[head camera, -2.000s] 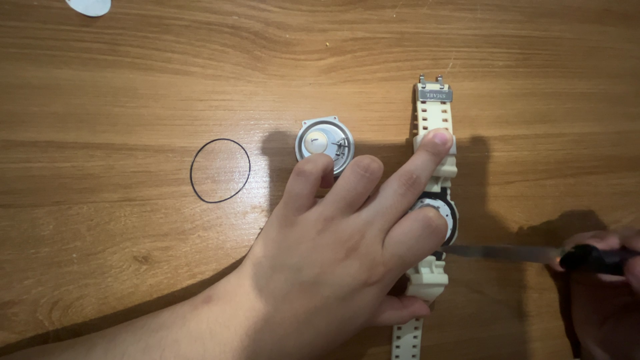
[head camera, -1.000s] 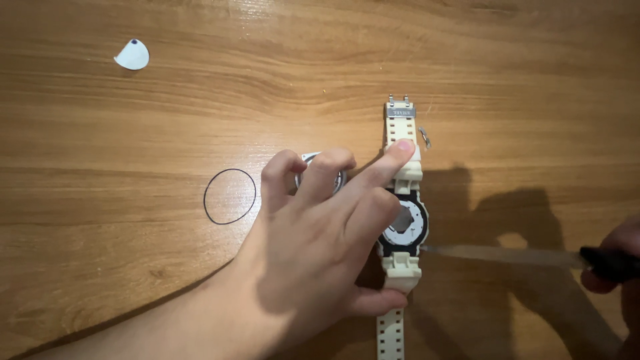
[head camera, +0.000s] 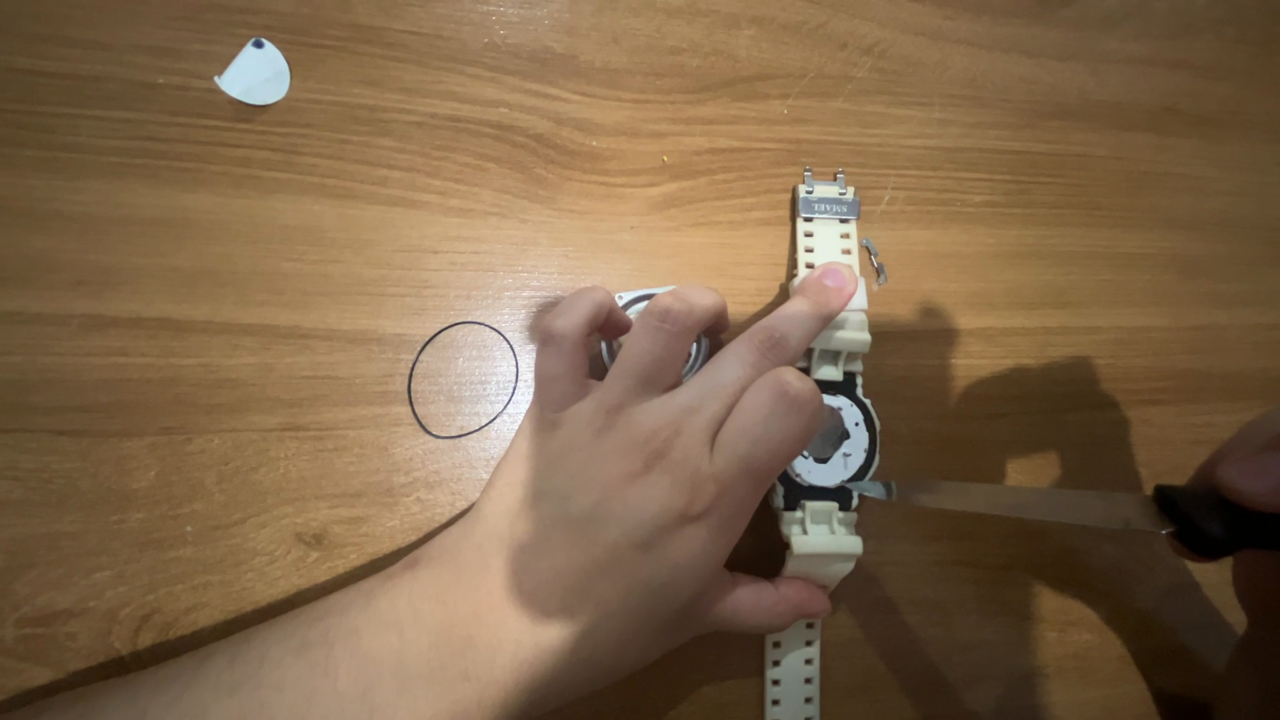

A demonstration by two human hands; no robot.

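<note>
A cream-coloured wristwatch (head camera: 829, 540) lies upright in the view, its case opened at the back so that a white inner ring (head camera: 848, 440) and black rim show. Across it rests my left hand (head camera: 650, 480), index fingertip on the upper strap and thumb against the lower strap, pinning it to the table. At the right edge my right hand (head camera: 1250, 470) holds a knife (head camera: 1040, 505) by its black handle; the blade's tip touches the lower right edge of the watch case. Under my left hand's curled fingers is the round metal case back (head camera: 690, 360), partly hidden.
A thin black rubber gasket ring (head camera: 410, 385) lies left of my left hand. One small metal piece (head camera: 874, 262) sits right of the upper strap. At the upper left is a white rounded sticker-like piece (head camera: 258, 78) on the wooden table (head camera: 480, 190).
Compared with two seconds ago, my left middle finger has come off the watch's inside, which now shows more. The knife tip remains at the case's lower right. The view has shifted somewhat.
</note>
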